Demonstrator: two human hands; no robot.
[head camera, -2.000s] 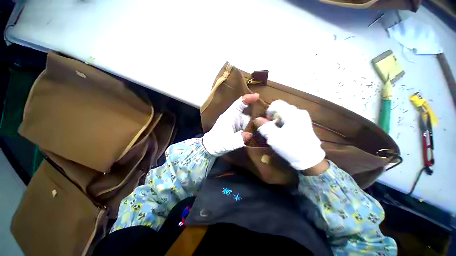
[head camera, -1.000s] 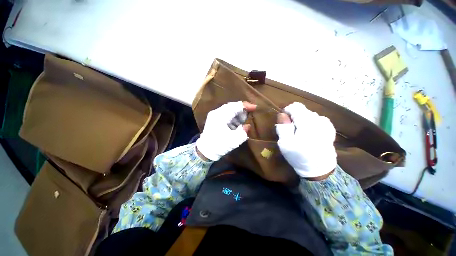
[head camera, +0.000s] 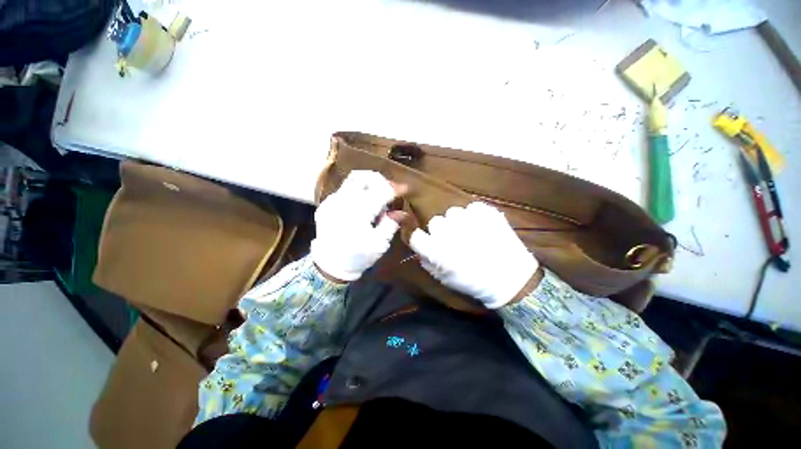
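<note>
A tan-brown handbag (head camera: 562, 188) lies with its mouth open across the table's front edge and my lap. A gold ring (head camera: 639, 255) shows at its right end and a dark brown tab (head camera: 405, 154) at its back left rim. My left hand (head camera: 356, 226), in a white glove with bare fingertips, pinches brown fabric at the near side of the mouth. My right hand (head camera: 477, 254), gloved in white, is curled at the same near edge, just right of the left. Its fingertips are partly hidden, so its hold is unclear. A thin pale line shows between the hands.
Brown bags (head camera: 186, 241) are stacked at the left beside the white table (head camera: 290, 70). A pot with a blue top (head camera: 145, 46) stands at the back left. At the right lie a yellow block (head camera: 653, 72), a green-handled tool (head camera: 660, 167), a yellow knife (head camera: 736, 129) and a red-handled tool (head camera: 769, 206).
The view has shifted, bringing the pot into sight. Both hands have moved closer together at the bag's near edge. The gold plate on the front no longer shows.
</note>
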